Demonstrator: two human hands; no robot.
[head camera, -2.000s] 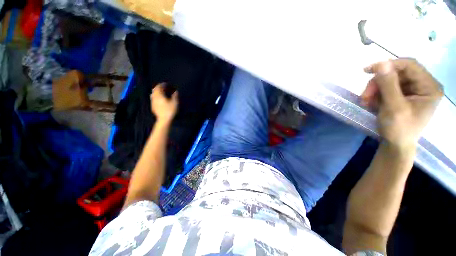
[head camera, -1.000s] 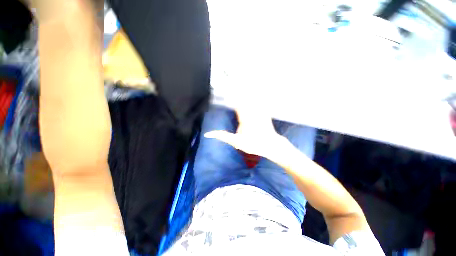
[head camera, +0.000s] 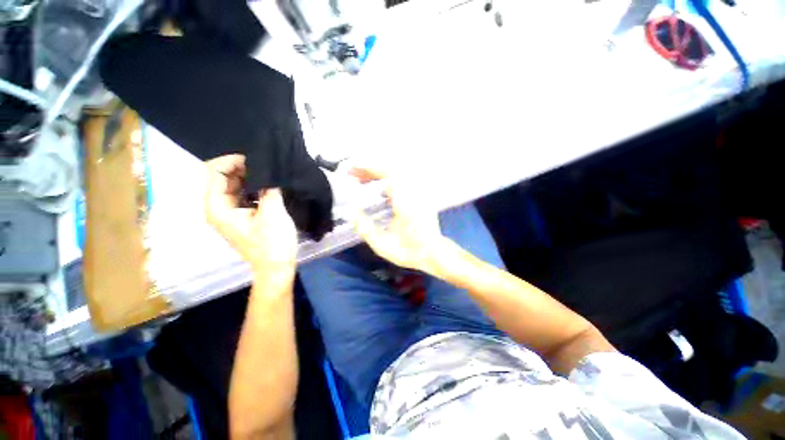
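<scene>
A black fabric piece (head camera: 228, 107) lies over the white machine table (head camera: 482, 112), stretching from the upper left down to the front edge. My left hand (head camera: 254, 210) pinches its near end between thumb and fingers. My right hand (head camera: 387, 215) is just right of the fabric's near end, over the table's front edge, with fingers apart and nothing seen in it. The needle area (head camera: 340, 51), with a small blue tab, is at the top, beyond the fabric. Glare hides detail on the table.
A brown cardboard strip (head camera: 120, 223) is taped at the left table edge. Red-handled scissors (head camera: 678, 41) and a blue cord (head camera: 723, 39) lie at the right end. Dark fabric (head camera: 207, 344) hangs below the table at left, beside my legs; more black material (head camera: 628, 266) is at lower right.
The black piece has come from the left side onto the table. My left hand has come down to its near end. My right hand has risen from my lap to the table edge.
</scene>
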